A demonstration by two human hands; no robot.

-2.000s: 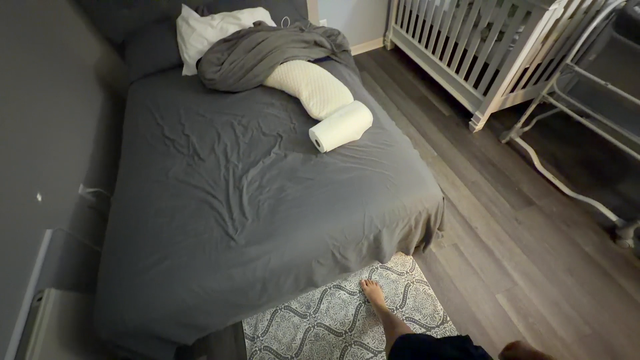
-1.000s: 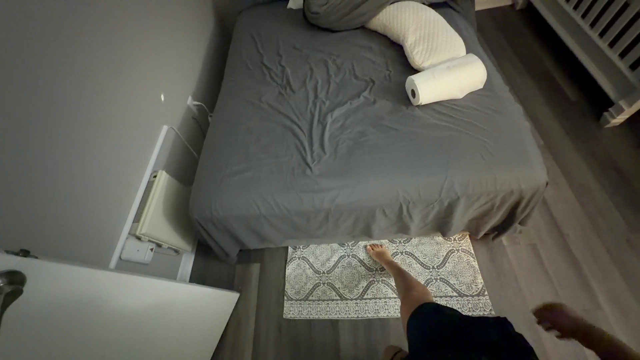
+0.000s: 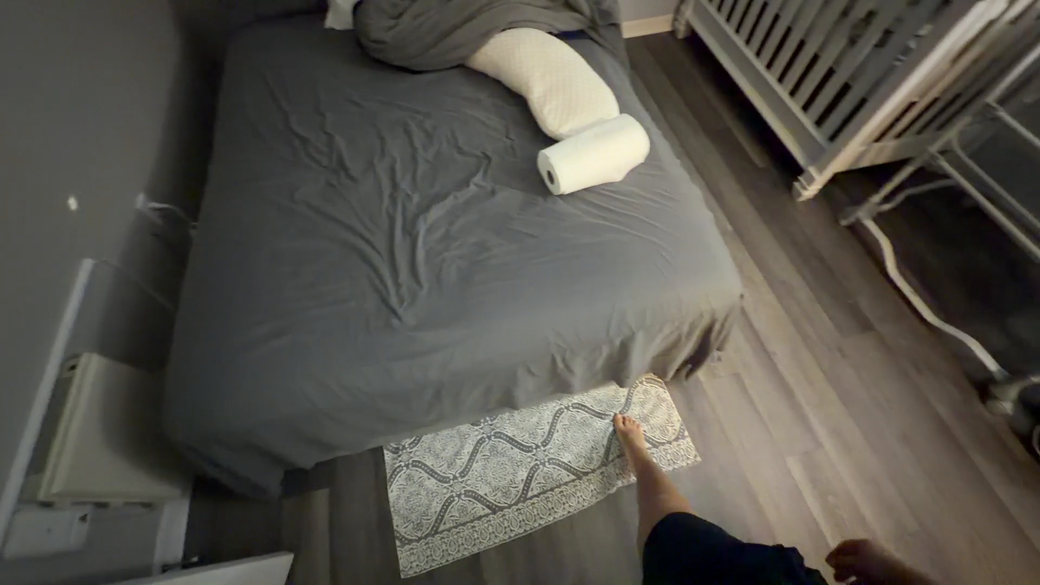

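At the bottom right edge is my right hand (image 3: 857, 561), beside dark shorts (image 3: 715, 552); its fingers look loosely bent, and I see nothing in it, though the frame cuts it off. My left hand is out of view. One bare foot (image 3: 630, 431) stands on a patterned grey and white rug (image 3: 504, 479). Beyond it is a bed with a rumpled grey sheet (image 3: 455, 268). On the bed lies a white paper-towel-like roll (image 3: 593, 154) on its side, against a curved white quilted pillow (image 3: 552, 77). A grey blanket (image 3: 431, 32) partly covers that pillow.
A white slatted crib (image 3: 812, 146) and a metal-framed stand (image 3: 983, 179) are at the right. Wood-look flooring (image 3: 821, 390) runs along the bed's right side. A pale wall heater (image 3: 106, 431) is at the left, with a white door edge (image 3: 236, 570) at bottom left.
My view has swung left and then back to the right. The foot still rests on the rug. My right hand, near the lower right a second ago, is now lower and partly cut off.
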